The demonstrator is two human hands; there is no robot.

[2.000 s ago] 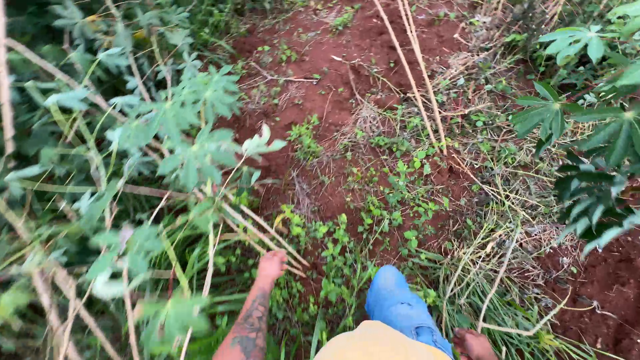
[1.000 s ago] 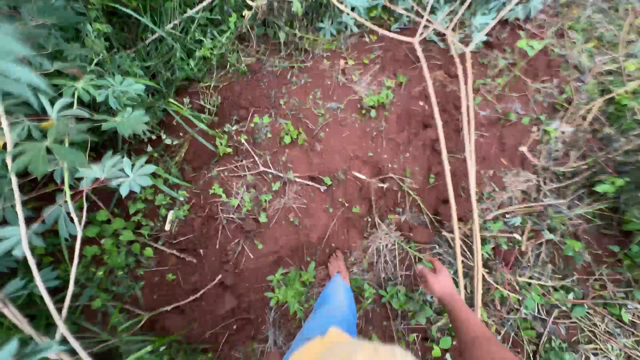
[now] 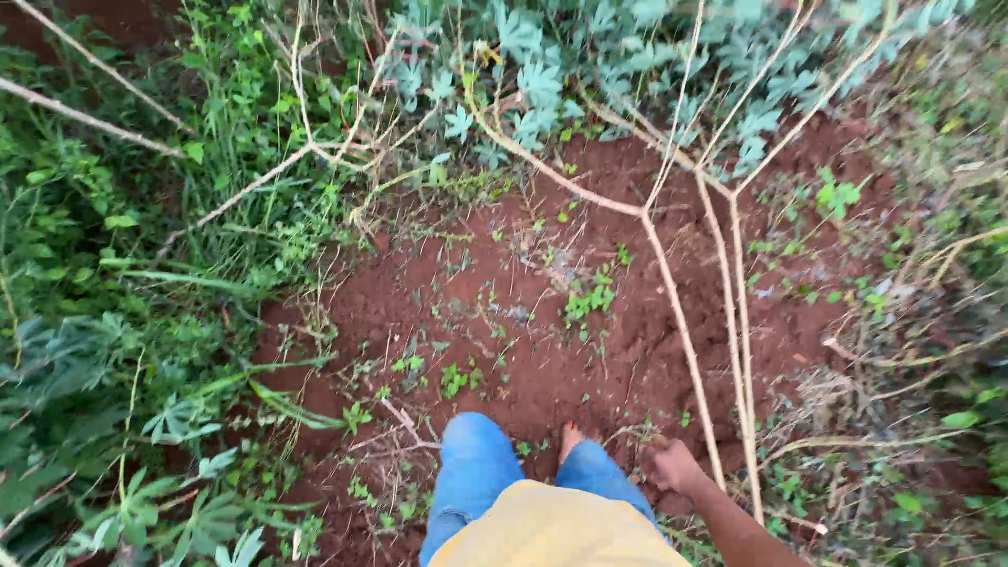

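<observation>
My right hand (image 3: 669, 466) hangs low at the bottom right, beside my jeans-clad leg, with its fingers curled; blur hides whether anything is between them. Just right of it rise the pale woody stems (image 3: 736, 315) of a cassava-like plant, which fork higher up. A bare foot (image 3: 571, 439) shows on the red soil (image 3: 504, 370) below the knees. My left hand is out of the frame.
Dense green weeds (image 3: 236, 102) and leafy plants (image 3: 173, 488) line the left. Blue-green foliage (image 3: 535, 79) spans the top. Dry stalks and cut stems (image 3: 843, 354) lie at the right. Small seedlings (image 3: 591, 295) dot the soil.
The view has moved forward along the soil. My left hand, in view two seconds ago near thin sticks, is out of view now. My right hand has come back closer to my leg.
</observation>
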